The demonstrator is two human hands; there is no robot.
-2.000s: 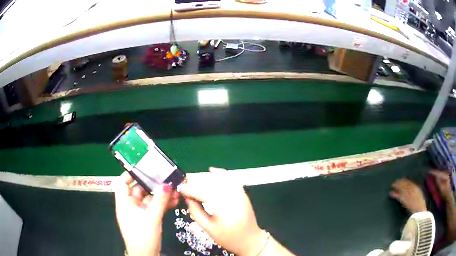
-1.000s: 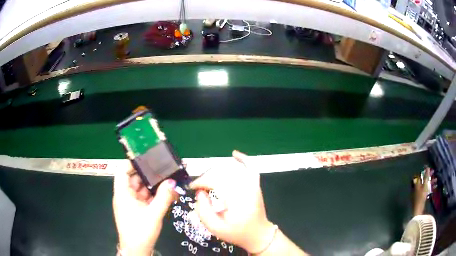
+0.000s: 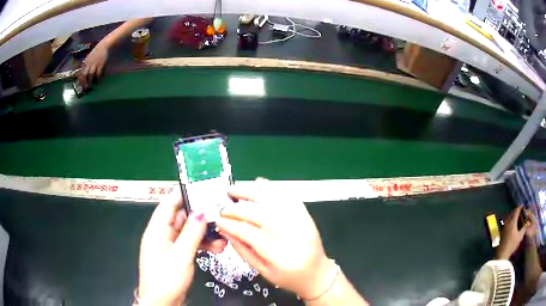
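Note:
A half-assembled phone unit [image 3: 204, 161] is held upright over the belt's near rail, its green board at the far end and a pale silvery part below. My left hand [image 3: 170, 251] grips its lower left side, thumb on the lower end. My right hand [image 3: 278, 239] is at the unit's lower right, with thumb and fingertips together against its edge; whether a small part is between them cannot be told. A loose pile of small clear-white pieces [image 3: 224, 267] lies on the dark green mat below the unit, partly hidden by my hands.
The green conveyor belt [image 3: 335, 158] runs across behind a pale rail [image 3: 407, 187]. A person's hand [image 3: 93, 64] touches a unit at the far left. At right are a cream fan [image 3: 496, 284], a yellow strip [image 3: 493, 229] and a neighbour's hands [image 3: 513, 233]. A white shelf [image 3: 335, 30] spans above.
The phone unit has turned from slanted to nearly upright and moved right. My right fingers have closed in on its lower edge. A hand has reached in at the far left; the yellow strip has appeared.

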